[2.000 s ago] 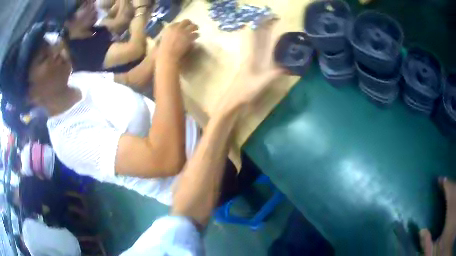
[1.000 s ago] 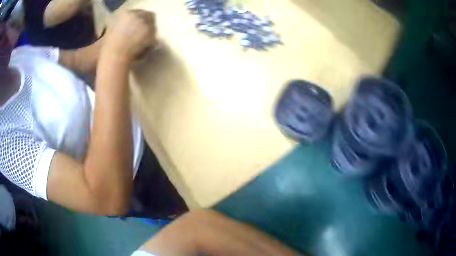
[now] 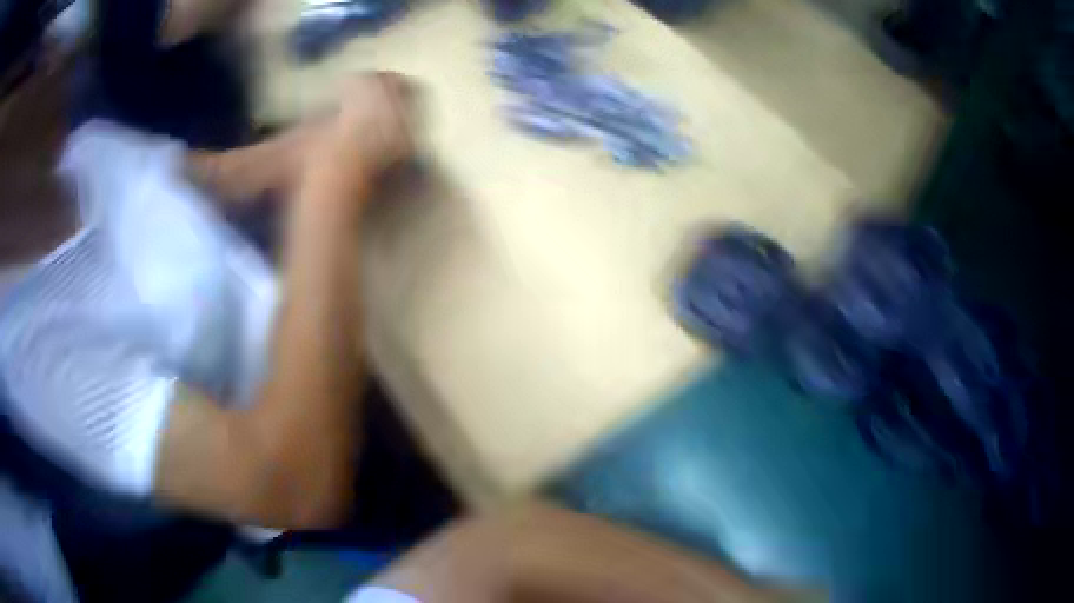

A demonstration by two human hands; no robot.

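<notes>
The picture is badly blurred. My left forearm crosses the bottom edge, pointing right; my left hand is beyond the edge. My right hand is out of the picture. A dark round housing [image 3: 736, 289] sits on the tan surface near its corner with the green top. To its right, more dark housings [image 3: 895, 283] stand in a crowded, partly stacked row running down towards the right edge. Their inner details cannot be made out.
The green tabletop [image 3: 754, 471] meets the tan board [image 3: 554, 353] in front. A pile of small silvery-grey fittings [image 3: 589, 100] lies farther back. At left, a person in a white mesh top [image 3: 106, 342] holds their hands together over the tan table edge.
The view has turned left since the first frame. My left hand, earlier raised over the tan surface, and the hand at the right edge are now out of the picture.
</notes>
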